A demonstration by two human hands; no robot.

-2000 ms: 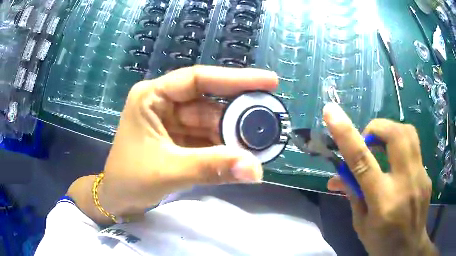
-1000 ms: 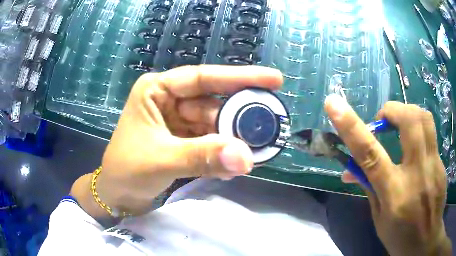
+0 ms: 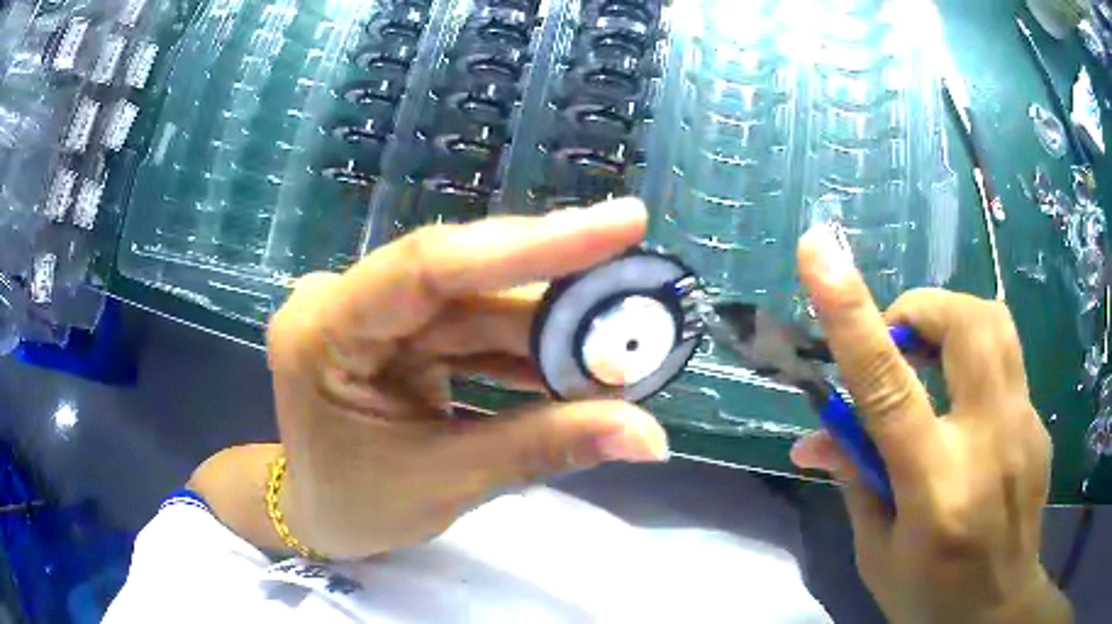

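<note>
A round speaker driver (image 3: 563,347) shows its back: a black rim, a pale ring and a raised centre disc that now looks bright white with a small dark dot. My left hand (image 3: 415,366) holds it by the rim between thumb and fingers. Small bright terminals sit at its right edge. My right hand (image 3: 939,427) holds side cutters (image 3: 841,427) with blue handles. The cutters' metal jaws point left, close to the terminals; whether they touch is hard to tell.
A large clear blister tray (image 3: 195,262) lies on the green bench, with rows of black drivers (image 3: 470,140) standing in its middle. A thin stick (image 3: 976,152) and clear scraps (image 3: 1049,207) lie at right. Stacked clear packs (image 3: 79,122) are at left.
My left hand has tilted the driver, so its centre disc turned from dark to bright white. The left thumb and forefinger have shifted. The right hand and cutters moved slightly left.
</note>
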